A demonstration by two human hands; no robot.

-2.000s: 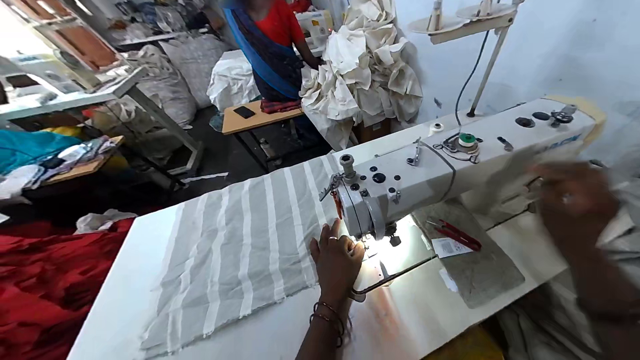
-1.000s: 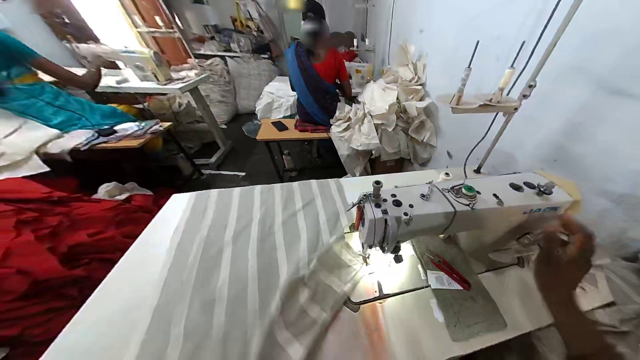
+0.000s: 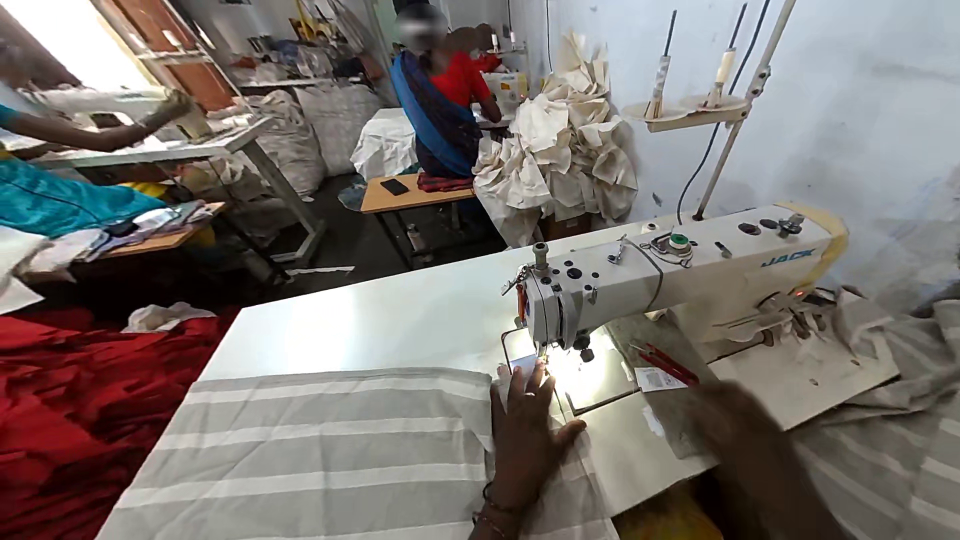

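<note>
Grey-and-white striped fabric (image 3: 322,442) lies over the left front of the sewing table, its right edge reaching the needle area of a Jack sewing machine (image 3: 675,270). My left hand (image 3: 525,427), with a ring and bracelets, rests palm down with spread fingers on that edge, fingertips just in front of the lit presser foot. Blurred, my right hand (image 3: 731,420) is over the table's front right, near red-handled thread snips (image 3: 667,365) and a small white label (image 3: 658,379); whether it holds anything cannot be told.
More striped fabric (image 3: 892,450) is heaped at the right. A thread stand (image 3: 697,112) rises behind the machine. Red cloth (image 3: 82,420) lies left of the white table (image 3: 300,322). One person (image 3: 442,97) sits at a machine ahead, another (image 3: 75,135) works at the far left.
The striped fabric has turned, its stripes now running across the table, and it lies nearer the front edge. The right hand has moved from beside the machine's right end toward the front of the table.
</note>
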